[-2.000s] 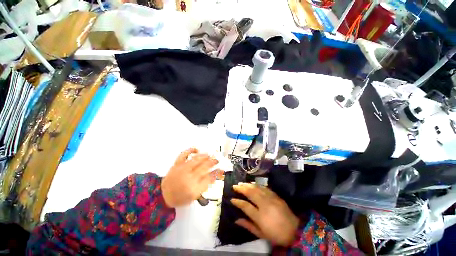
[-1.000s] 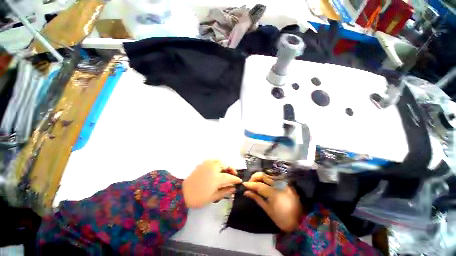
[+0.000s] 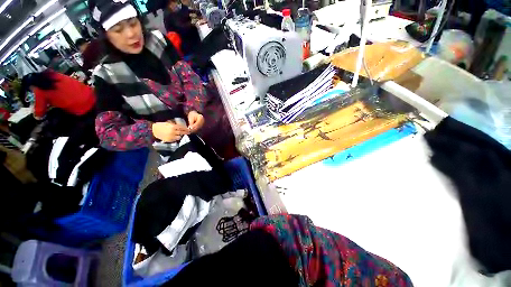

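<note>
No hand of mine is in the picture. Only my patterned sleeve [image 3: 336,255] shows at the bottom, running down to the right out of view. Nearest to me is a blue plastic crate [image 3: 255,188] on the floor, holding black, white and grey garment pieces [image 3: 168,204]. A black garment piece [image 3: 476,185] lies on the white table [image 3: 370,207] at the right. My sewing machine's head is out of view.
A person [image 3: 151,95] faces me behind the crate, fingers together. A taped brown board [image 3: 336,132], a striped stack [image 3: 302,92] and another machine [image 3: 266,53] stand beyond. More blue crates [image 3: 106,190] and a purple stool [image 3: 53,260] are left.
The view has swung left and up, away from the machine head to the crate and the other person. Both my hands have left the picture, and the cloth under them is out of view.
</note>
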